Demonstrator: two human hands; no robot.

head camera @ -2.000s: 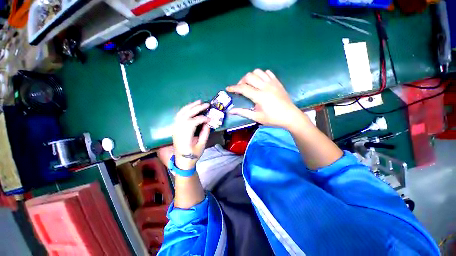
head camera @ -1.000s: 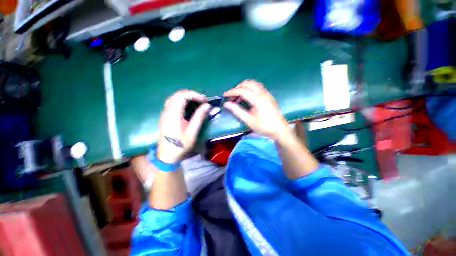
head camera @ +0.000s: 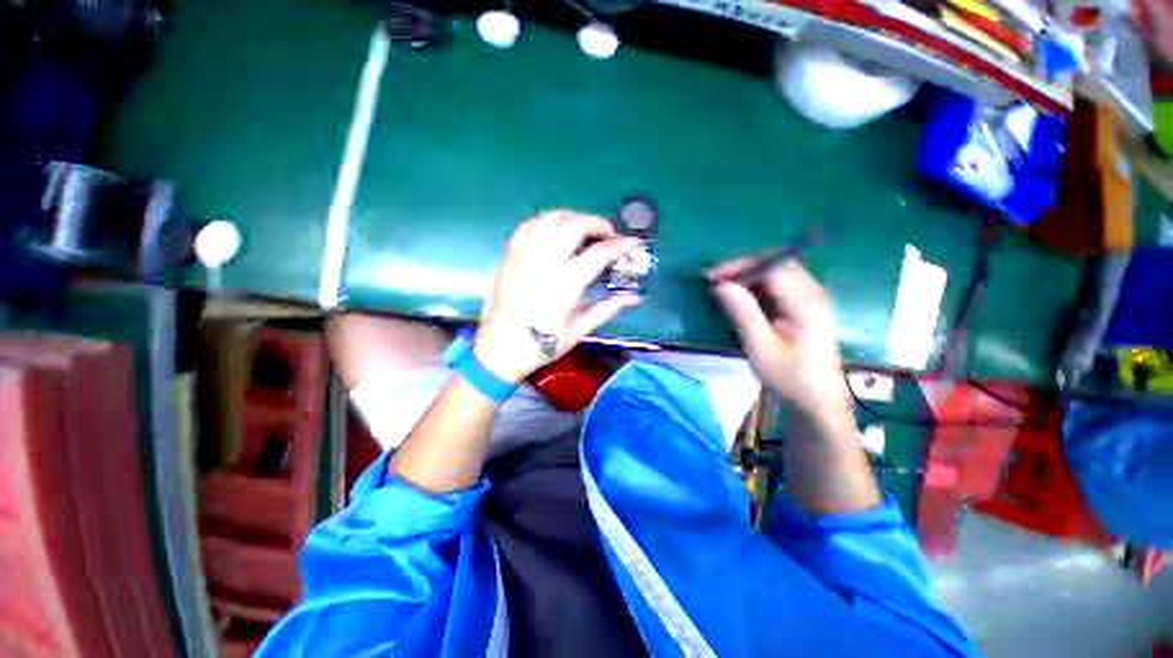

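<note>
My left hand (head camera: pixel 547 283) holds a small device housing (head camera: pixel 630 266) over the front part of the green bench. Its open side shows pale and metallic parts, and its lower edge is partly hidden by my fingers. A black round part with a grey centre (head camera: pixel 637 215) is at its upper end; whether they are joined is unclear. My right hand (head camera: pixel 794 337) is to the right, apart from the housing, blurred. It holds a slim dark tool (head camera: pixel 782 256) between the fingers; its kind is too blurred to tell.
The green bench (head camera: pixel 502 142) has a pale strip (head camera: pixel 354 167) at left and a white label (head camera: pixel 917 309) at right. A white bowl (head camera: pixel 843 88) and blue bin (head camera: pixel 991 161) stand behind. A wire spool (head camera: pixel 77 212) and salmon-red foam trays (head camera: pixel 90 501) are at left.
My right hand has left the housing, moved right and now holds a slim dark tool. My left hand keeps the housing. The view has shifted, showing more of the bench's right back.
</note>
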